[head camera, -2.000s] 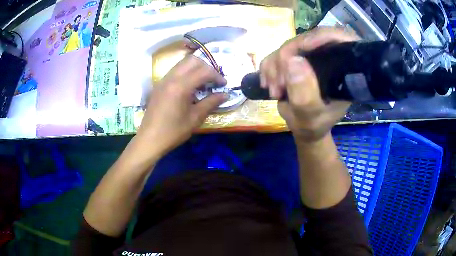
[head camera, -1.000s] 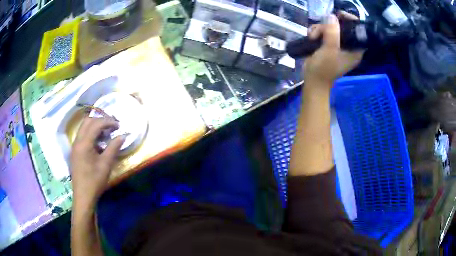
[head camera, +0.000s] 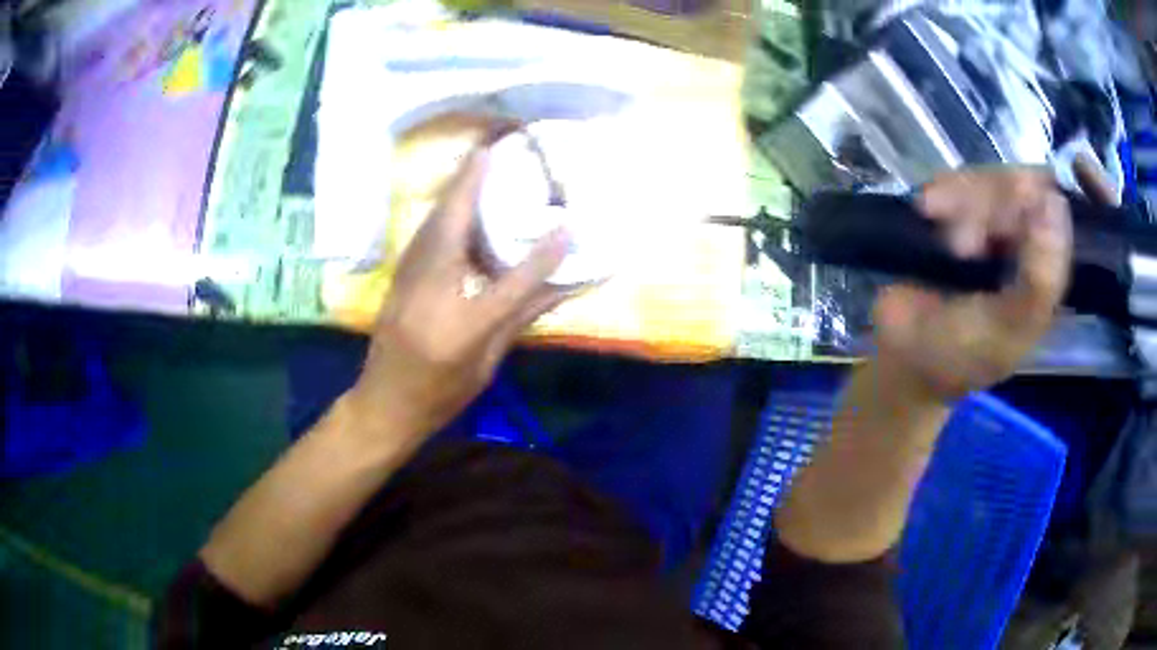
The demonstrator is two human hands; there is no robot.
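A white round housing (head camera: 577,241) lies on the yellow-tan foam pad (head camera: 685,328), overexposed, with dark lead wires (head camera: 543,159) at its centre. My left hand (head camera: 444,298) holds the housing at its left and near side, thumb on its face. My right hand (head camera: 971,286) grips a black electric screwdriver (head camera: 882,238). Its thin bit points left and is clear of the housing, over the pad's right edge. The image is blurred, and screws cannot be made out.
Grey metal fixtures (head camera: 888,108) stand behind and right of the pad. Green printed paper (head camera: 269,165) and a pink cartoon mat (head camera: 140,216) lie to the left. A blue plastic crate (head camera: 983,508) is below the bench edge at the right.
The view swung right, then back to the pad. My right hand has drawn the screwdriver away from the housing to the right. My left hand now grips the housing's side instead of the small parts at its centre.
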